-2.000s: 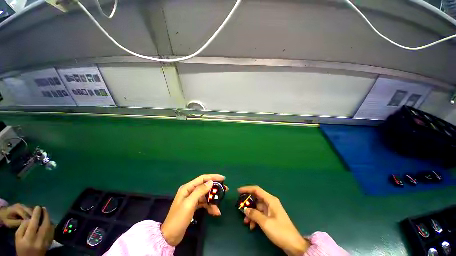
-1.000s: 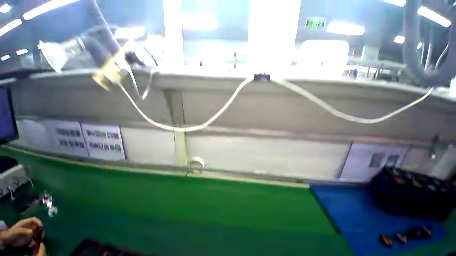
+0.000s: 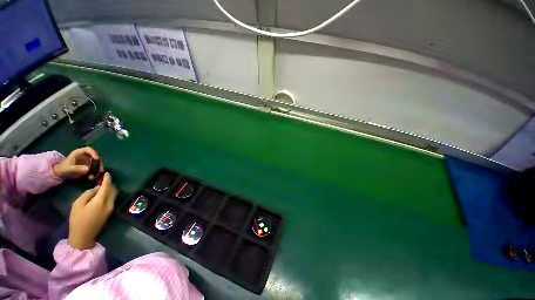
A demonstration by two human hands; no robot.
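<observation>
A black compartment tray (image 3: 220,244) lies tilted on the green bench mat, left of centre. Several round watch bodies sit in it. One with red, green and white marks (image 3: 262,227) is in the far row's right end pocket. Others with lit marks (image 3: 192,233) fill pockets at the left; several pockets between and at the near right are empty. A pink sleeve (image 3: 141,281) reaches in at the bottom edge, seemingly mine, with no hand showing. Neither of my hands is in view.
A co-worker's two hands (image 3: 92,212) hold a small dark piece at left. Behind them are a grey instrument box (image 3: 50,120), a shiny metal fixture (image 3: 116,124) and a monitor (image 3: 29,44). A blue mat (image 3: 469,205) with small watches lies at right.
The view tipped up, then came down and turned left. My two hands, each holding a lit watch two seconds ago, have left the picture. More of the co-worker and monitor shows.
</observation>
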